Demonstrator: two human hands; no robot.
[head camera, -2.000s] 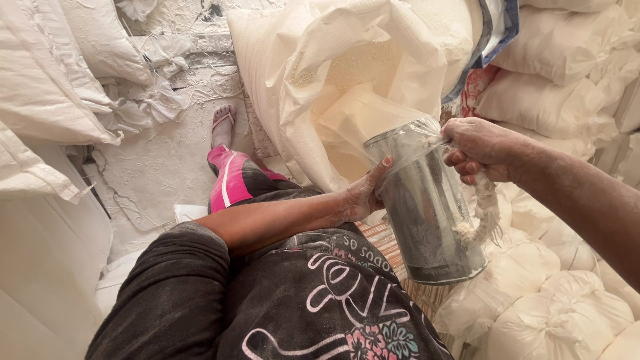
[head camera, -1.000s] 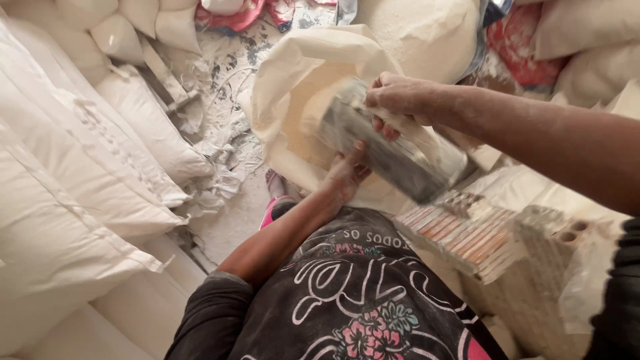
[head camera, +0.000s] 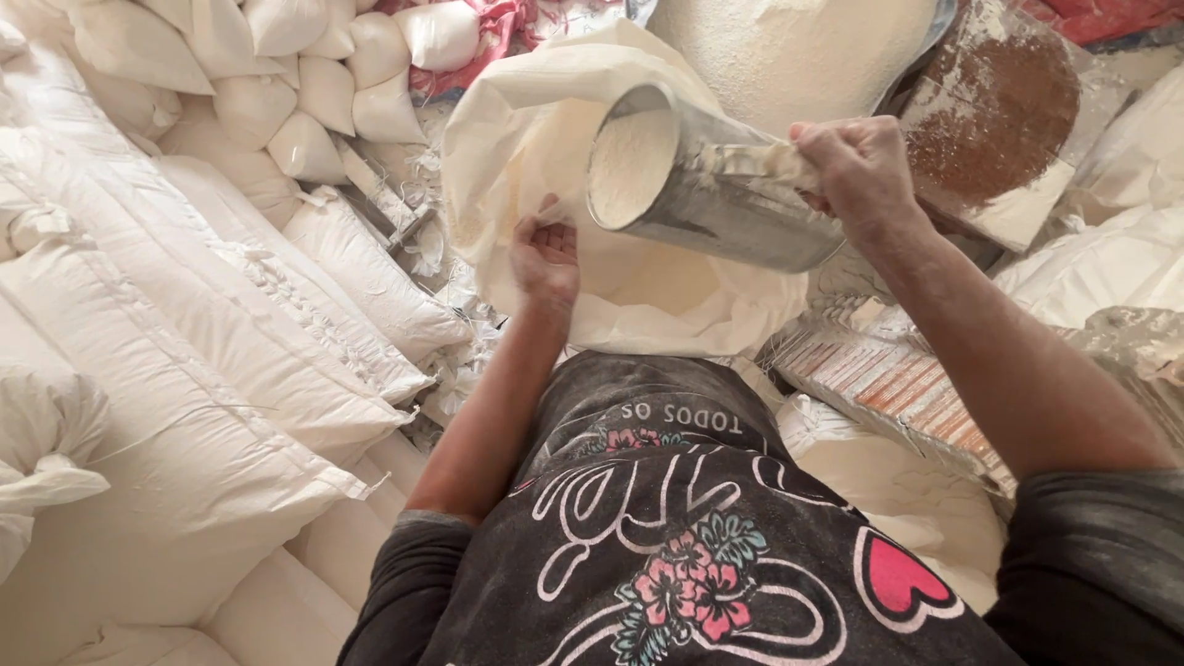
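Note:
My right hand (head camera: 860, 176) grips the handle of a large metal scoop can (head camera: 740, 217), whose round mouth faces left and shows pale flour-like powder (head camera: 635, 166) inside. The can lies tilted over the open mouth of a big white woven sack (head camera: 518, 83), which holds more powder. To the left of the can, my left hand (head camera: 548, 250) hovers at the sack's opening, palm up with fingers curled, and a bit of thin clear film seems to be at its fingertips; whether it is pinched cannot be told.
Behind the sack stands another open sack heaped with white powder (head camera: 786, 46). Small filled bags (head camera: 305, 102) are piled at the upper left, large stitched sacks (head camera: 185, 407) below them. Right of the sack are hollow clay bricks (head camera: 888, 398) and a powder-dusted board with a brown round patch (head camera: 994, 120).
The scoop can was held close between both hands; now only my right hand holds it, its mouth turned toward the view. My left hand has come off it. The view has shifted.

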